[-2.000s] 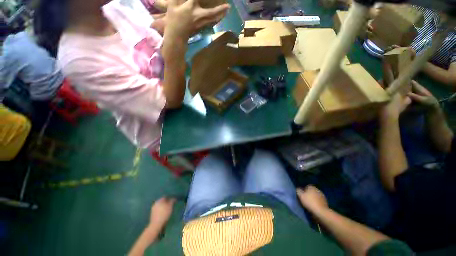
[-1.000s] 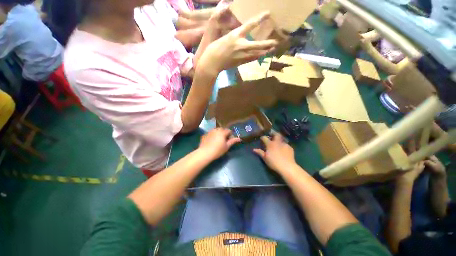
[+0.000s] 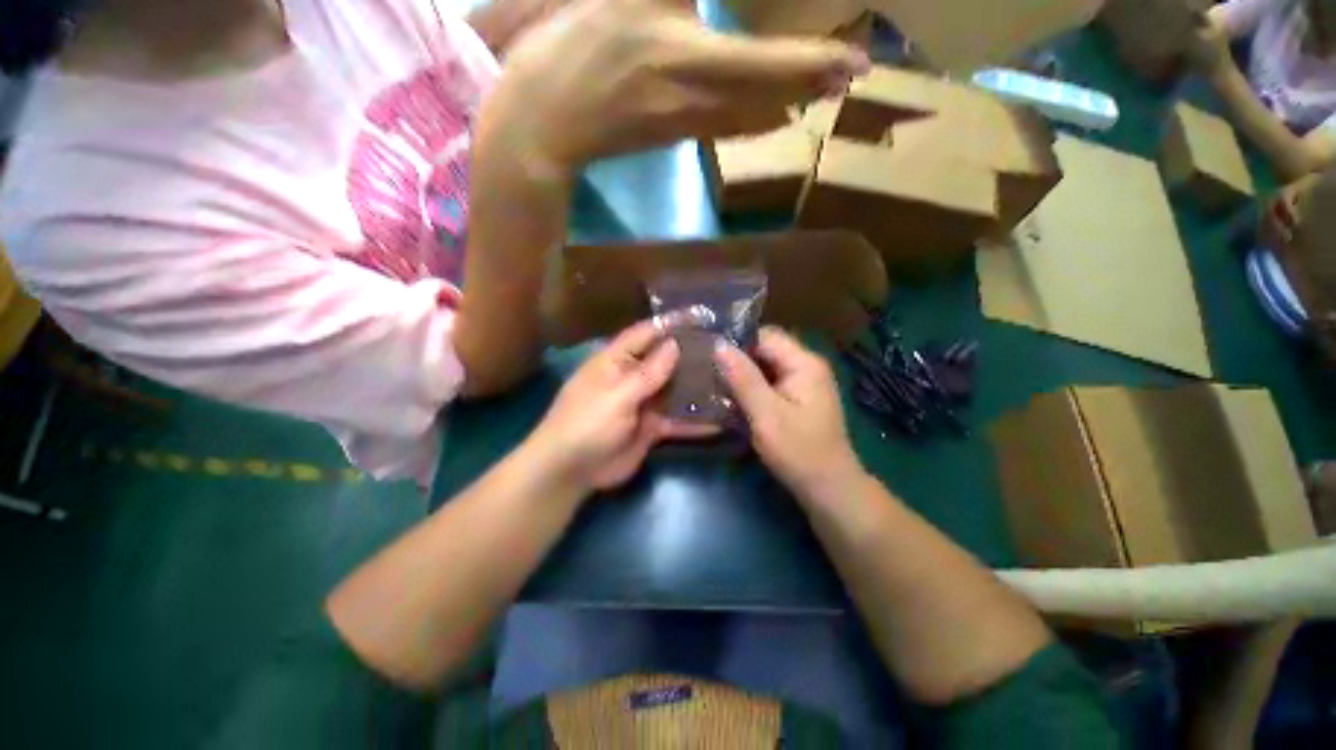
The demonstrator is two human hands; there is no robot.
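Note:
A clear, shiny zip-lock bag (image 3: 703, 366) with a dark item in it is held up between my two hands, above the bench edge. My left hand (image 3: 615, 403) grips its left side, and my right hand (image 3: 791, 410) grips its right side, thumbs on the front. The open brown mailer box (image 3: 586, 286) stands right behind the bag with its lid up; its tray is mostly hidden by the bag and hands. A pile of black cables (image 3: 911, 384) lies to the right of the box.
A person in a pink shirt (image 3: 220, 279) reaches an arm across at upper left. Brown cartons (image 3: 923, 154) stand behind the box. A flat cardboard sheet (image 3: 1092, 257) lies at right. A larger carton (image 3: 1158, 476) and a pale pipe (image 3: 1201, 586) are at lower right.
My hands have come from my sides to the box and now hold up the bag, which lay on the bench in front of the box earlier. The view has moved closer to the bench.

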